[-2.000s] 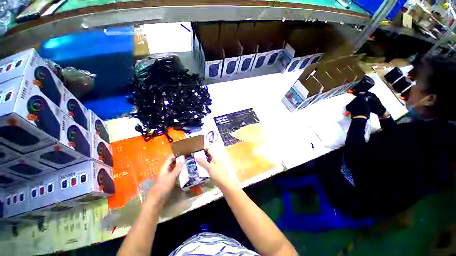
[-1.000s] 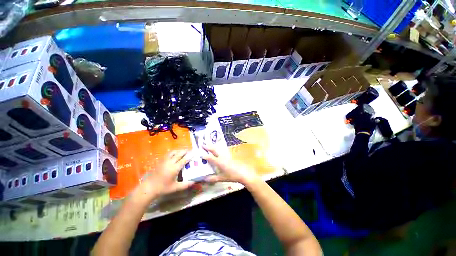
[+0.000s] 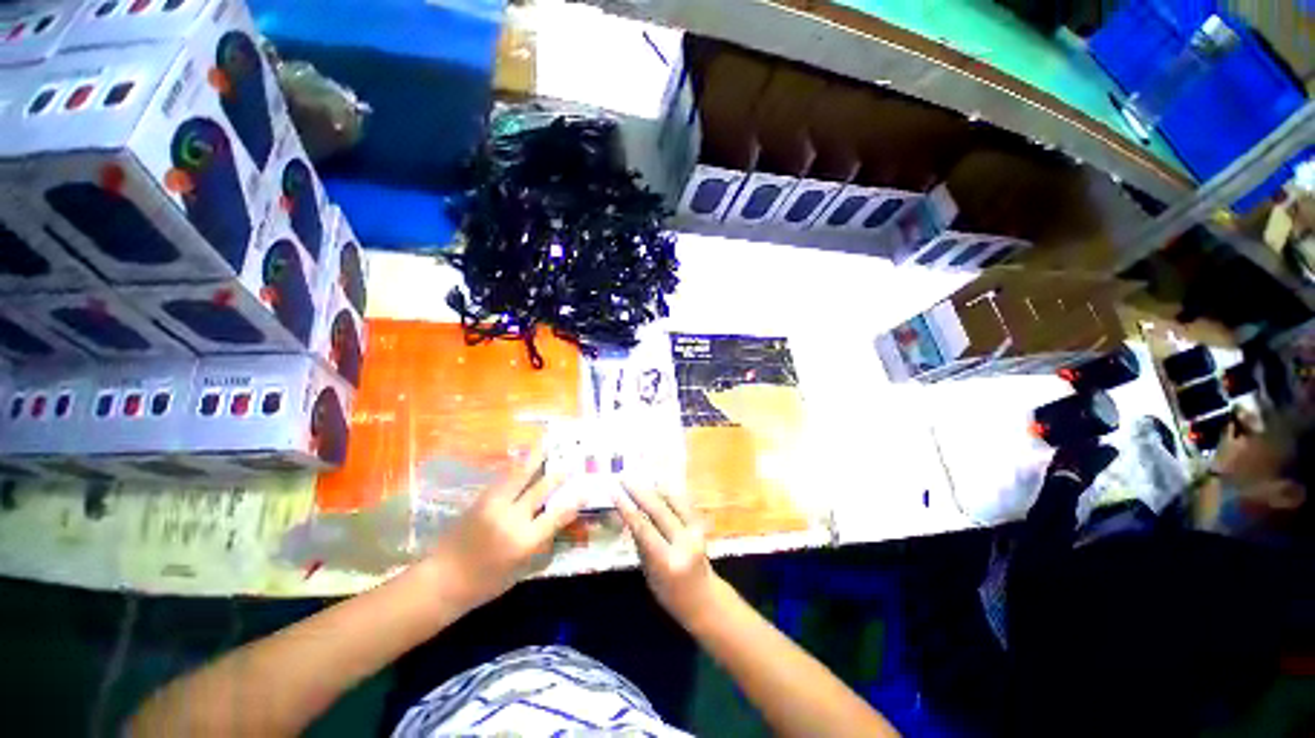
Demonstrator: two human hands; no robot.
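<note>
A closed white retail box (image 3: 594, 464) lies on the printed work mat (image 3: 462, 411) in front of me. My left hand (image 3: 505, 531) is at its left side, with the fingertips against it. My right hand (image 3: 666, 545) is at its right side, with the fingers along the near edge. Both hands are bare. A heap of black cables (image 3: 565, 238) lies just behind the mat. Glare hides the box's exact edges.
Finished boxes (image 3: 159, 173) are stacked high at left. A blue bin or block (image 3: 418, 123) is behind them. Open boxes (image 3: 808, 202) stand under the green-topped shelf (image 3: 923, 51). A masked co-worker in black (image 3: 1139, 620) sits at right, near dark rounded items (image 3: 1074, 418).
The brown flap seen standing up two seconds ago is down and the box is closed. The view has turned, and the co-worker's arm has moved.
</note>
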